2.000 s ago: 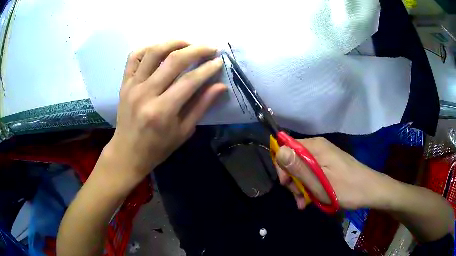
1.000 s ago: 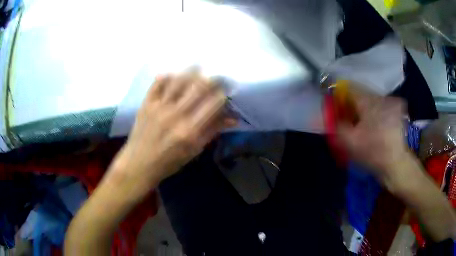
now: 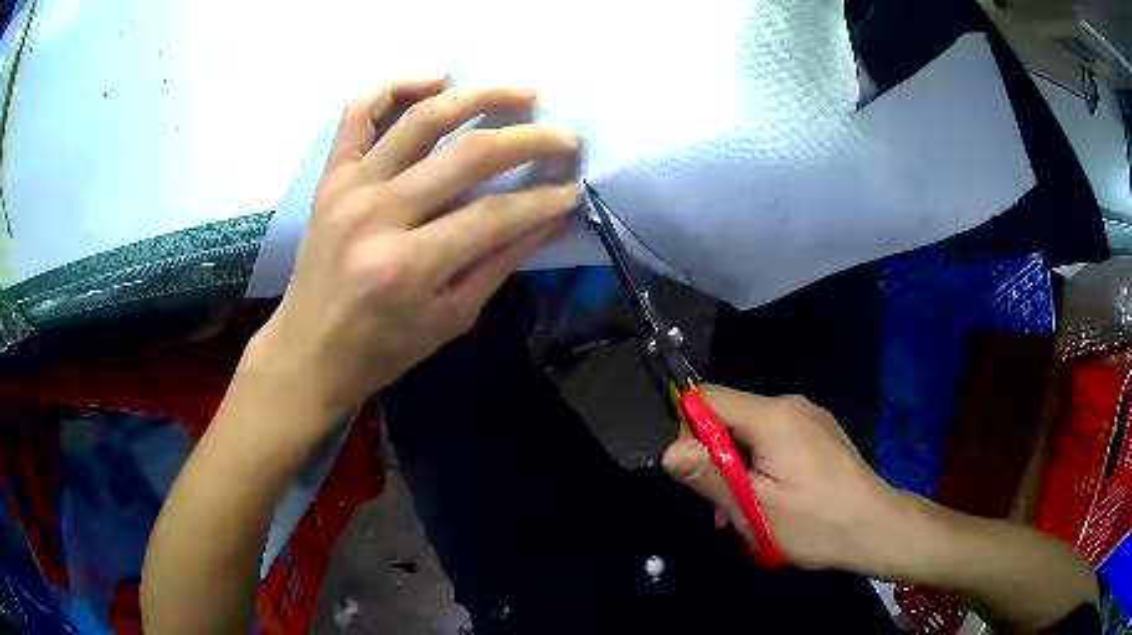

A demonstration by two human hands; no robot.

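Note:
A garment panel lies pale side up over the table's front edge, its black face showing at the right. My left hand lies on the panel with fingers spread, the fingertips beside the scissor tips. My right hand holds the scissors by the red and yellow handles. Their dark blades point up and away, with the tips at a dark line on the panel near my left fingertips. Whether the tips are in the cloth I cannot tell.
The white table has a green padded front edge. Red baskets stand below left and at the right. A blue mesh basket is below the table at the right. Black-clothed legs are beneath.
My right hand swung the scissors off to the right, then brought them back to the panel beside my left fingertips. The panel's right part has shifted, and my left hand has moved slightly.

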